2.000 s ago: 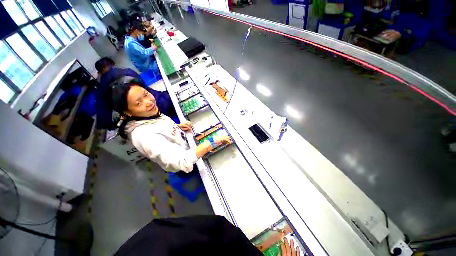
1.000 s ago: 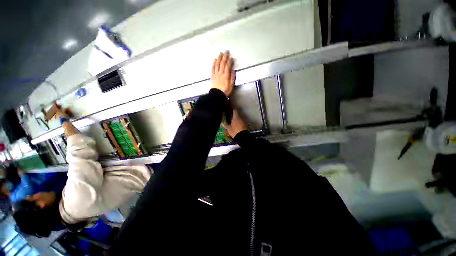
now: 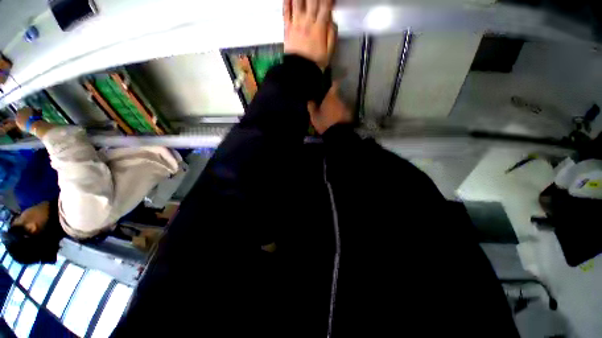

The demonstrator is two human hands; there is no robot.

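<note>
A carrier frame (image 3: 232, 74) lies on the track in front of me, with a green circuit board (image 3: 266, 61) and an orange-brown strip (image 3: 248, 76) in it. My black sleeve covers much of it. My left hand (image 3: 311, 30) lies flat, palm down, over the far rail beyond the frame; its fingertips touch the picture's top edge. My right hand (image 3: 331, 111) is blurred, near the frame's right end by the near rail, partly behind the left cuff. What its fingers touch is hidden.
Two shiny cross rods (image 3: 397, 76) span the track on the right. Another framed green board (image 3: 121, 102) lies to the left. A co-worker in a pale top (image 3: 86, 178) reaches over the track at far left. A black device (image 3: 72, 13) lies at upper left. A yellow-handled tool (image 3: 521, 163) lies at right.
The view has tilted down and closer, so the track sits higher in the picture. Both my hands stay at about the same places on the rail and frame. The co-worker's arm has shifted left in view.
</note>
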